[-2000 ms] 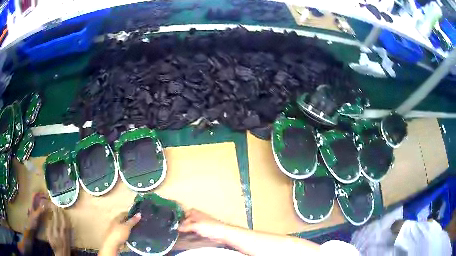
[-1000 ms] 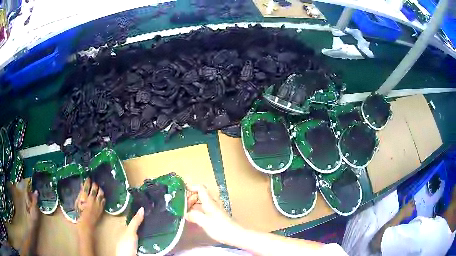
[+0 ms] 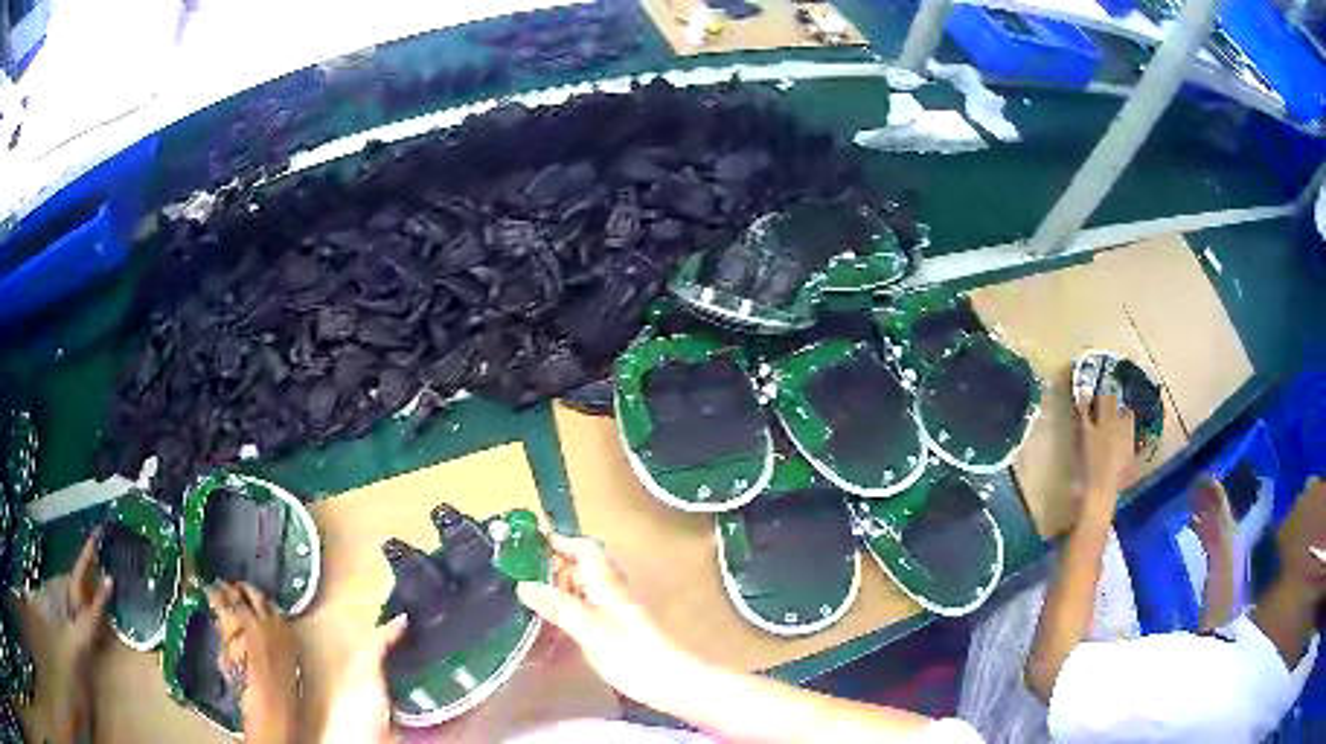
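Observation:
A green shell [image 3: 473, 640] with a pale rim is held low in front of me. Two black seat-shaped parts [image 3: 436, 560] stand up at its far side over the dark centre. My left hand [image 3: 364, 672] grips the shell's left edge, with the thumb on it; the hand is cut off by the lower edge of the picture. My right hand [image 3: 582, 603] is at the shell's right side, fingers together by its green corner. Whether the fingers pinch a small piece cannot be seen.
A long pile of black parts [image 3: 436, 262] lies behind tan sheets [image 3: 422, 487]. Stacked shells [image 3: 698, 422] are right of centre. Another person's hands [image 3: 255, 647] handle shells at left; a second person's hand [image 3: 1108, 436] holds a shell at right. A metal post [image 3: 1127, 131] slants at back right.
The view has swung right. The held shell is tilted and two black parts now stand up clearly from it. The left neighbour's shells have shifted, and a hand has taken hold of the far-right shell.

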